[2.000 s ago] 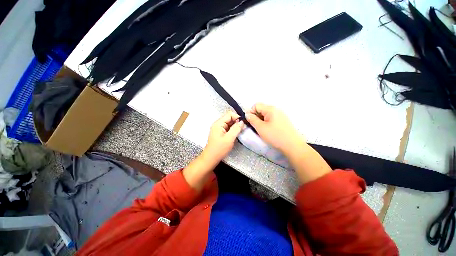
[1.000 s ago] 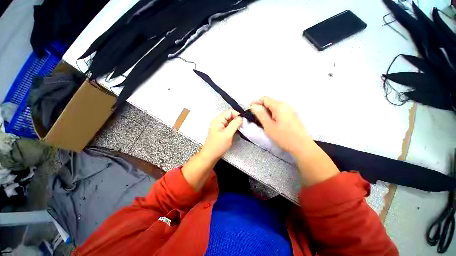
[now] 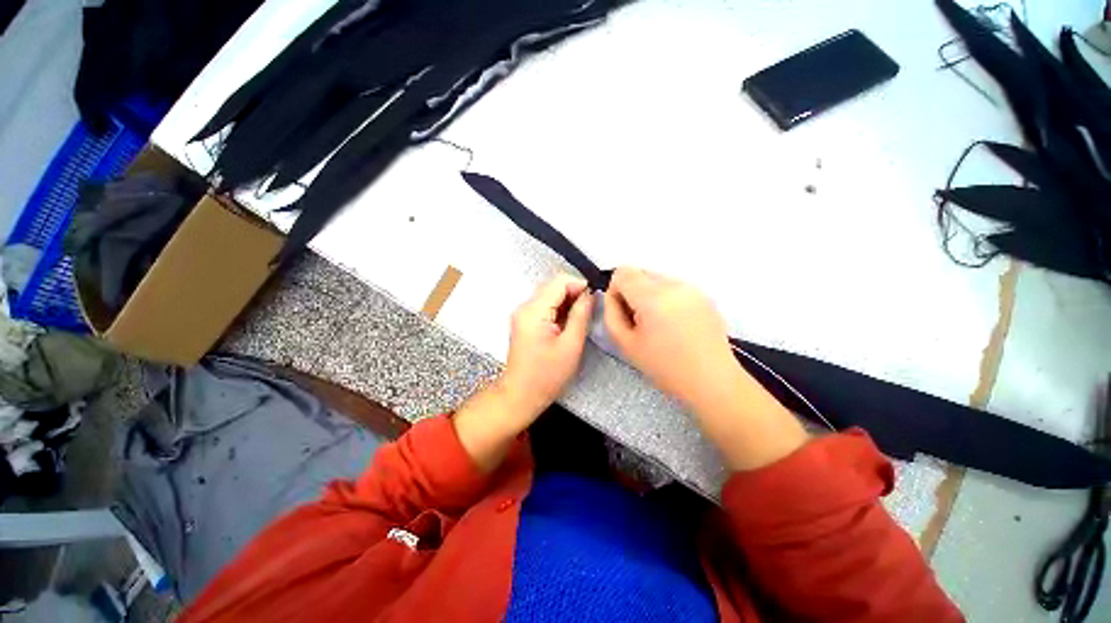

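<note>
A long black cloth strip [image 3: 926, 408] lies along the front edge of the white table, from a narrow tip at upper left to a wider part at right. My left hand [image 3: 548, 341] and my right hand [image 3: 668, 329] meet at its middle, fingertips pinching the strip close together. A pale layer [image 3: 599, 326] shows between my hands, mostly hidden by my fingers. A thin white line shows along the strip beside my right forearm. A thin thread runs from the narrow tip.
A left pile of black strips [image 3: 353, 116], a phone [image 3: 821, 78], and a right pile of black points [image 3: 1036, 201] lie on the table [image 3: 682, 134]. Black scissors [image 3: 1072, 566] are at the right edge. A cardboard box [image 3: 195, 286] and blue crate [image 3: 61, 219] stand at left.
My fingertips have come closer together at the pinch, and less of the pale layer shows. The strip's wide right part has shifted slightly down, and the white line now shows on it.
</note>
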